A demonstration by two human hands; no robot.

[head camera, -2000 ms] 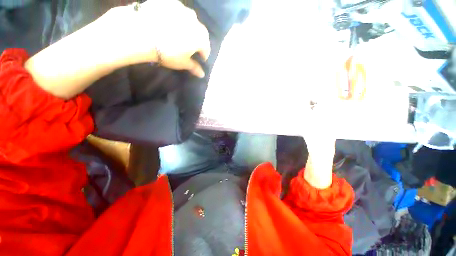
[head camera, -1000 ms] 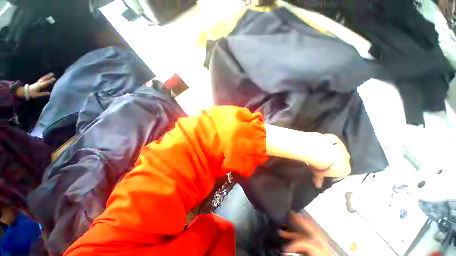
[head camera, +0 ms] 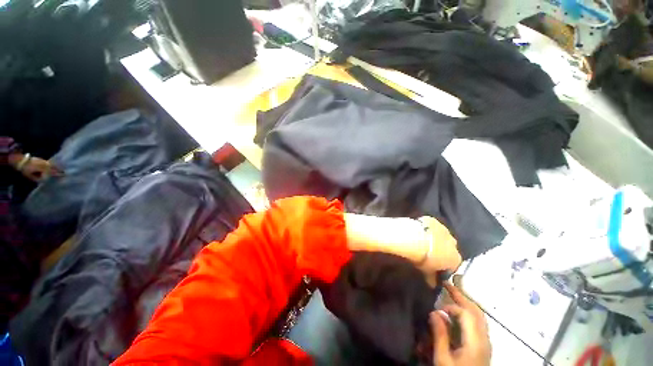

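A large dark grey garment piece (head camera: 358, 139) lies spread over the white machine table and hangs down its front edge. My left hand (head camera: 438, 250), with a band at the wrist, is on the garment's right edge and pinches the cloth. My right hand (head camera: 465, 334) is just below it, fingers bent beside the cloth edge. A small shiny spot shows between its fingers; whether it grips anything is unclear. The white sewing machine (head camera: 634, 229) with a blue stripe stands at the right. Red scissors handles (head camera: 591, 356) show at the bottom right.
Black garments (head camera: 458, 64) lie at the back of the table. A dark grey garment bundle (head camera: 143, 250) is heaped at the left. Another person's hand (head camera: 39, 169) touches blue-grey cloth at far left. A dark box (head camera: 208, 36) stands on the table.
The view has swung left from the machine bed to the garment. My left hand has moved to the garment's right edge. My right hand has come up close below it.
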